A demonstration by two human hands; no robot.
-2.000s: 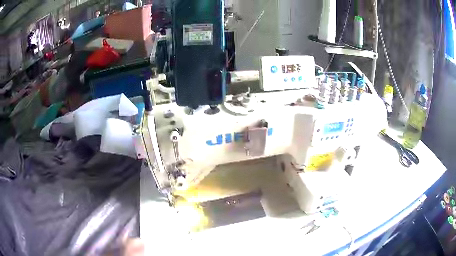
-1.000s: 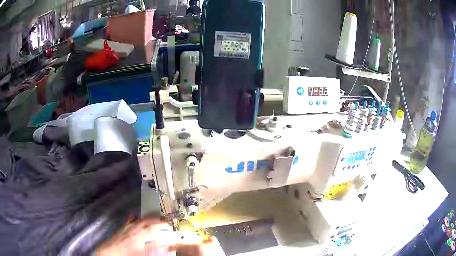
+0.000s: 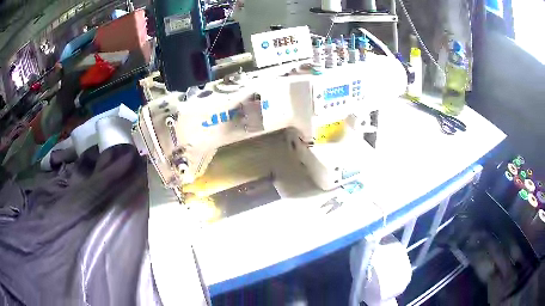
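Note:
The white sewing machine (image 3: pixel 227 113) with blue lettering stands on the white, blue-edged table (image 3: pixel 251 245). Its presser foot area (image 3: pixel 182 194) is lit yellow, with nothing visible under it. Dark grey-purple cloth (image 3: pixel 72 221) lies draped at the left, beside the machine. A white curling strip (image 3: pixel 113 131) rests at the cloth's far end. Another pale, flat strip (image 3: pixel 179 269) lies at the table's near left edge beside the cloth. Small thread snips (image 3: pixel 332 205) lie right of the bed. Neither of my hands is in view.
Black-handled shears (image 3: pixel 451 124), a bottle of yellowish liquid (image 3: pixel 455 83) and a yellow-capped bottle (image 3: pixel 415 75) are at the far right. A white roll (image 3: pixel 388 269) hangs below the table's front edge. Thread spools (image 3: pixel 526 185) sit lower right. A dark teal slab (image 3: pixel 179 48) stands above the machine.
The view has swung right and down. The hand seen near the needle a second ago is out of the picture. The pale strip at the near left and the white roll now show.

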